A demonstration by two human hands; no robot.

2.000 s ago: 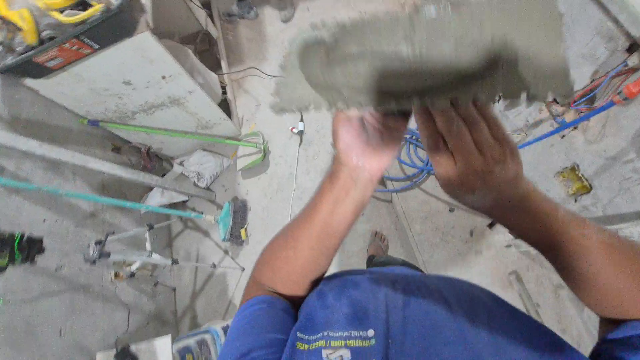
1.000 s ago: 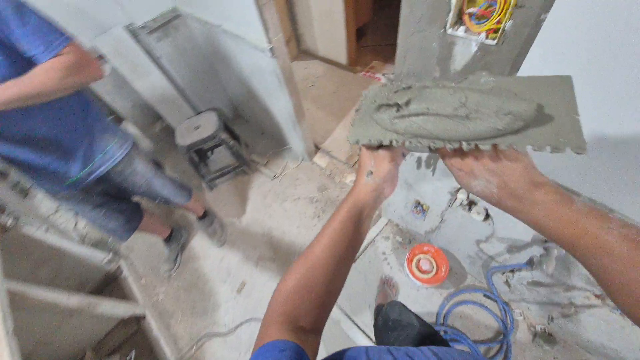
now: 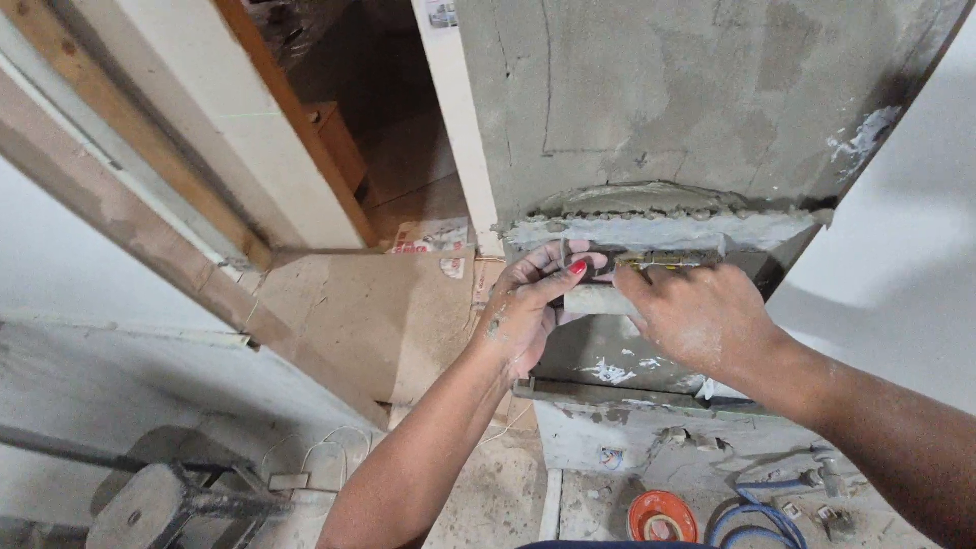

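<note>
A notched trowel (image 3: pixel 671 229) lies flat side toward the grey mortared wall (image 3: pixel 656 91), with grey mortar pressed up along its upper edge. My right hand (image 3: pixel 694 313) is closed round its pale handle (image 3: pixel 598 300). At the left end of that handle is my left hand (image 3: pixel 537 286), its fingers loosely curled and smeared with mortar, one nail red; whether it grips the trowel cannot be told. Something yellow (image 3: pixel 663 261) shows behind my right fingers, partly hidden. Below the trowel, the wall surface carries white smears and ends at a ledge (image 3: pixel 640 393).
A doorway with a wooden frame (image 3: pixel 305 122) opens at the upper left. Brown sheeting (image 3: pixel 358 320) covers the floor. A dusty stool (image 3: pixel 145 507) stands lower left. Near the bottom are an orange round container (image 3: pixel 662 517) and a coiled blue hose (image 3: pixel 751 518).
The mortar-loaded trowel, held out in both hands before, is now against the wall. The view has turned; the person in blue seen at the left one second ago is out of sight.
</note>
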